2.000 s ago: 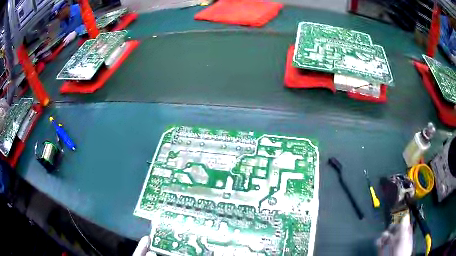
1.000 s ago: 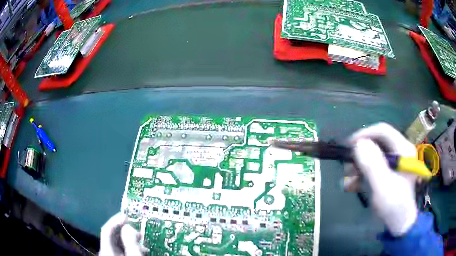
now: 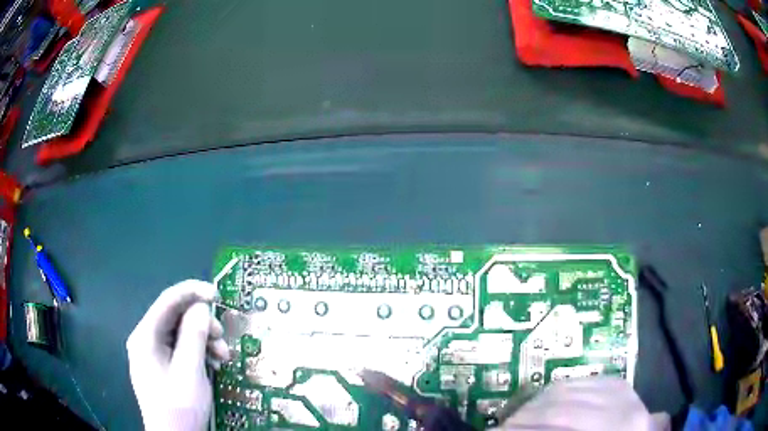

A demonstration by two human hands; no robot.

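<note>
The green printed circuit board (image 3: pixel 345 353) lies solder side up in front of me, its lower part cut off by the picture's edge. My left hand (image 3: pixel 177 353), white-gloved, is at the board's upper left edge with fingers curled together; whether it pinches a wire is unclear. My right hand (image 3: pixel 581 406), white-gloved and partly cut off at the bottom, holds the soldering iron (image 3: pixel 421 407) like a pen. Its dark tip points up-left over the middle of the board; contact is unclear. The solder spool (image 3: pixel 37 323) stands at the left edge, a thin strand trailing below it.
A blue-handled tool (image 3: pixel 49 274) lies at left. A black brush (image 3: pixel 669 337) and a yellow-handled pick (image 3: pixel 715 341) lie right of the board. Beyond the bench seam, other boards (image 3: pixel 72 80) sit on red pads (image 3: pixel 573 49). A dark holder (image 3: pixel 749 324) is at the right edge.
The view has tipped down and closer. My right hand brought the iron from the board's right side to its middle. My left hand moved up along the left edge.
</note>
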